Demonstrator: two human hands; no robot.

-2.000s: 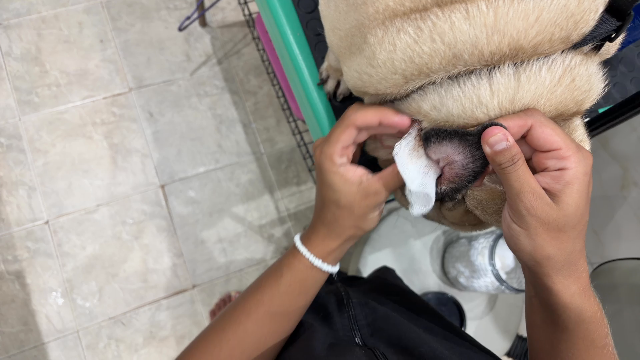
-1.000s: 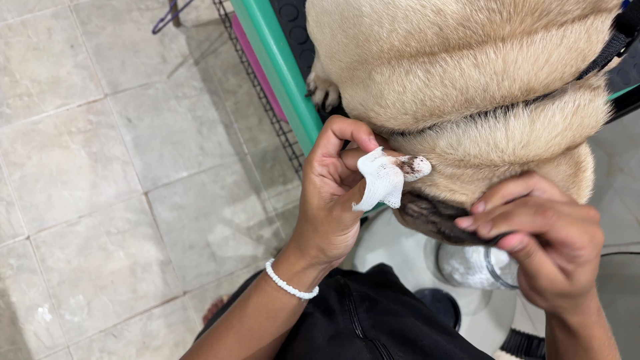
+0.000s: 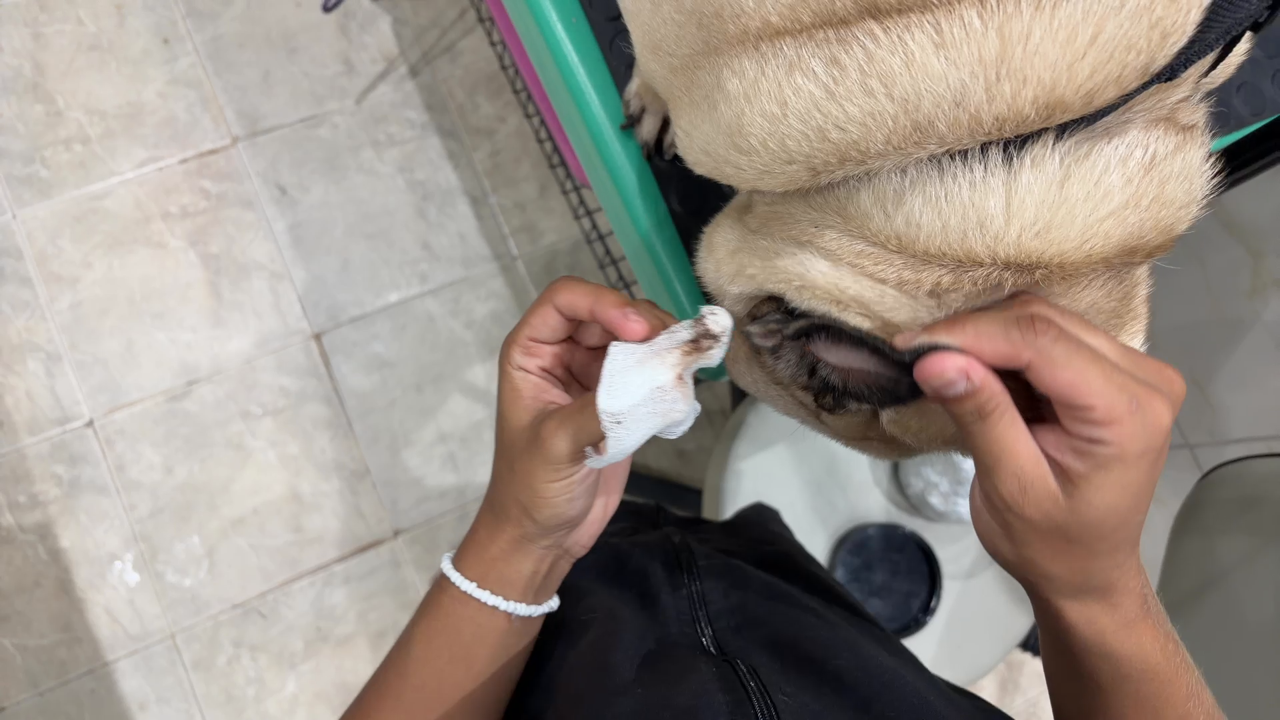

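Observation:
A fawn dog (image 3: 930, 100) with thick skin folds and a black strap (image 3: 1180, 75) lies or stands on a green-edged table, seen from above. My left hand (image 3: 570, 420), a white beaded bracelet on its wrist, holds a white gauze pad (image 3: 650, 385) with dark brown stains on the part over one finger. That finger points at the dog's head, just left of the ear. My right hand (image 3: 1060, 430) pinches the edge of the dog's dark ear flap (image 3: 850, 360) between thumb and forefinger, with the inner side showing. The dog's face is hidden.
The table's green rim (image 3: 620, 150) runs beside a black wire rack (image 3: 560, 150). Below the dog's head, a round white stool (image 3: 760, 460) bears a black round lid (image 3: 885, 580) and a clear jar (image 3: 935, 485). A grey chair edge (image 3: 1230, 560) is at right; tiled floor (image 3: 200, 300) lies left.
The gauze was at the ear two seconds before; my left hand has drawn it away, showing brown stains. My right hand has the ear flap turned back again, its inner side in view.

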